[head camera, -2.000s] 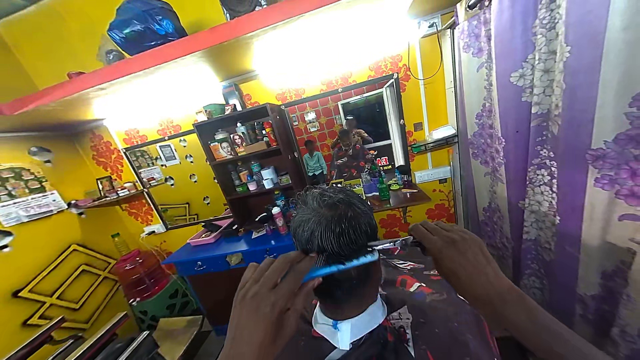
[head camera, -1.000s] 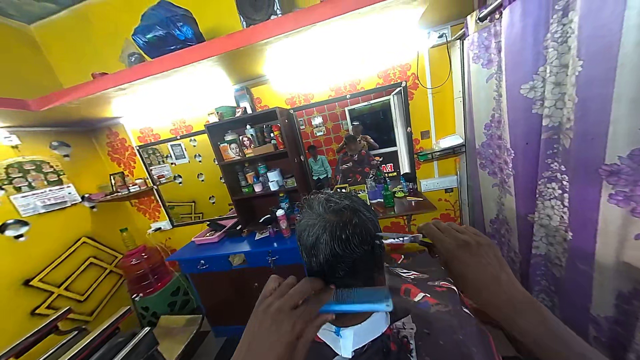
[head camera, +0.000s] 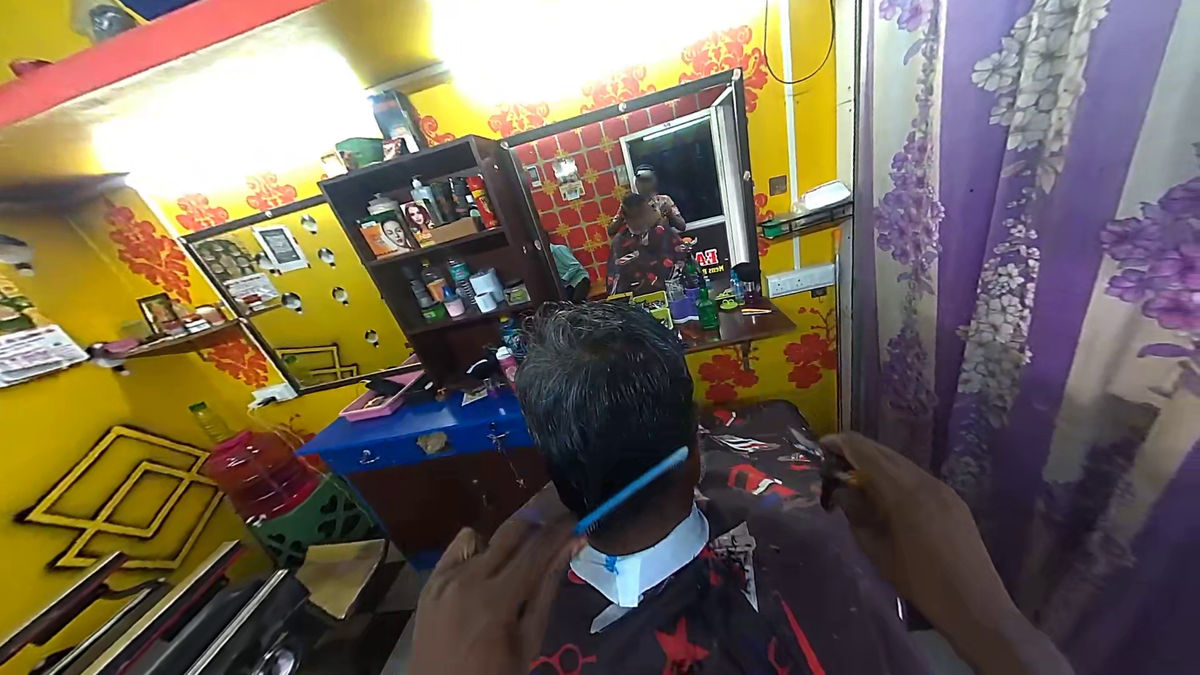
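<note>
A seated person's head of short dark hair (head camera: 605, 394) is seen from behind, with a white neck strip (head camera: 647, 562) around the neck and a dark patterned barber's cape (head camera: 806, 572) over the shoulders. My left hand (head camera: 492, 591) holds a blue comb (head camera: 633, 489), slanted up to the right across the nape. To the right of the head, over the shoulder, my right hand (head camera: 891, 502) grips scissors (head camera: 814, 450); their blades point up-left, apart from the hair, and are partly blurred.
Ahead stand a blue-topped counter (head camera: 422, 427), a dark shelf unit (head camera: 441, 239) with bottles and jars, and a wall mirror (head camera: 647, 178) above a small ledge (head camera: 750, 326). A purple floral curtain (head camera: 994, 234) hangs at right. A red water container (head camera: 262, 473) and metal armrests (head camera: 178, 609) are at left.
The comb has gone from nearly level across the nape to a steep slant. My right hand with the scissors has moved away from the head to the right. The view has shifted closer.
</note>
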